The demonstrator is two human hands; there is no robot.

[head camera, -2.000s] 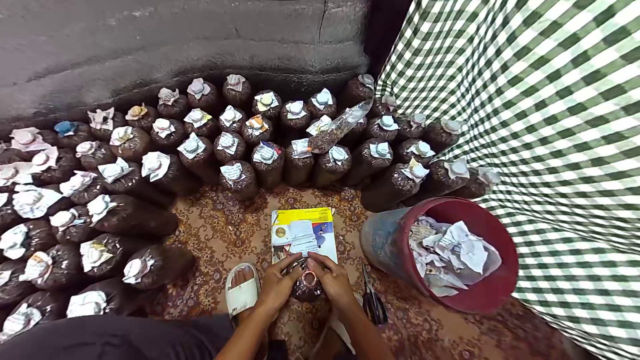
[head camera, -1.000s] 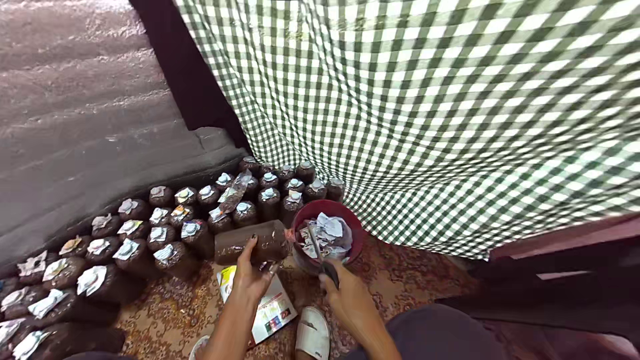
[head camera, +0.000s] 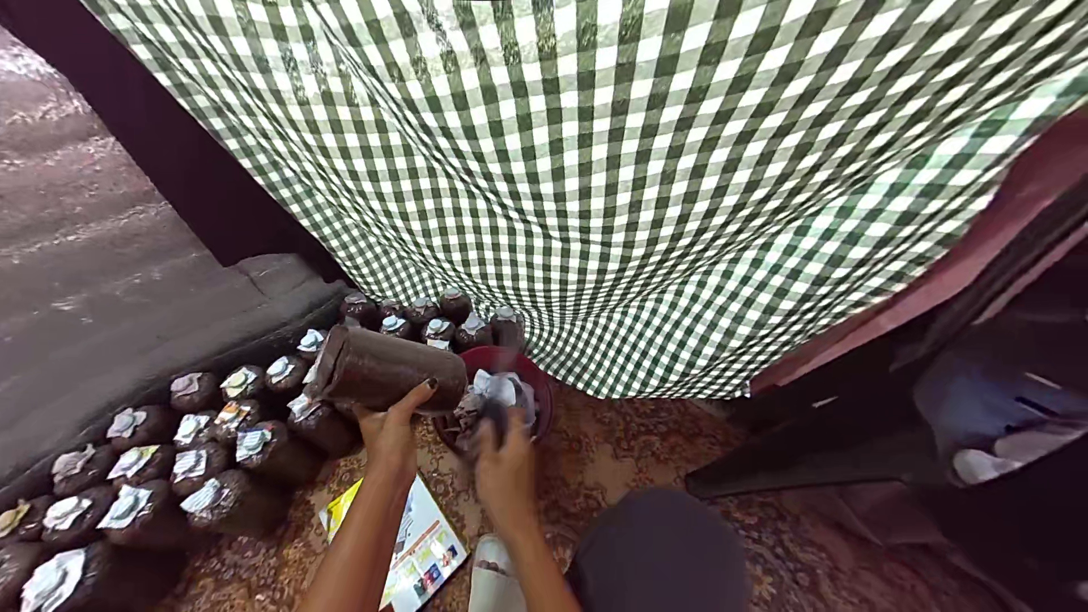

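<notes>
My left hand grips a dark brown filled plastic bag shaped like a cylinder, tilted on its side with one end over a red-rimmed bucket. Blurred by motion, my right hand is over the bucket's near side, close to that end of the bag. A dark object in its fingers is too blurred to name here. Crumpled paper and brown scraps lie inside the bucket. Below my hands, a printed magazine or leaflet rests on the patterned floor covering.
Rows of similar bags with paper-covered necks stand at the left. A green-and-white checked cloth hangs behind the bucket. My knee and a pale shoe are at the bottom. Dark furniture or fabric is at the right.
My hands have gone from above the magazine to the bucket. The bag, upright between them at first, now lies tilted in my left hand. The view has swung right.
</notes>
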